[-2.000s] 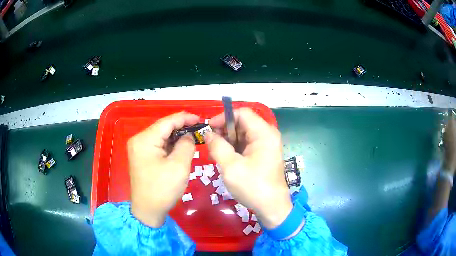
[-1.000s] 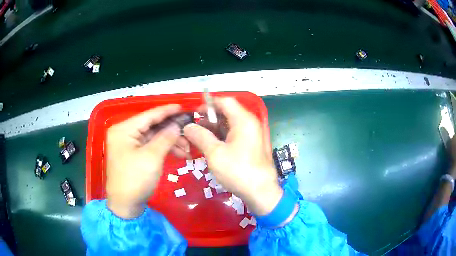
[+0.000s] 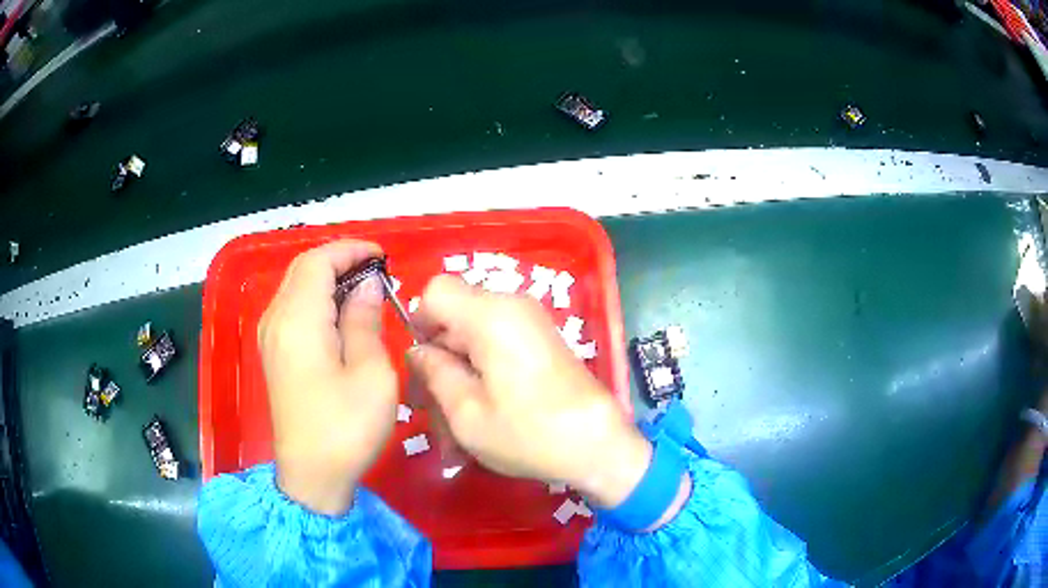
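Observation:
My left hand [image 3: 333,373] holds a black device unit [image 3: 361,278] between thumb and fingers over the left part of the red tray [image 3: 236,379]. My right hand [image 3: 506,385] grips thin metal tweezers [image 3: 402,308] between thumb and fingers. The tweezers point up and left, with the tip at the unit; whether it touches is too small to tell. Many loose white pads [image 3: 496,273] lie in the tray, some behind and below my right hand. Much of the unit is hidden by my left fingers.
A black unit [image 3: 660,365] lies just right of the tray; several more [image 3: 159,356] lie to its left. Beyond the white strip [image 3: 690,178], the green belt [image 3: 460,115] carries spaced units. Another person's sleeve [image 3: 1011,534] shows at the right edge.
The tweezers have turned from sticking upward to pointing at the unit. My right hand has moved lower and away from the left hand, uncovering pads at the tray's upper right.

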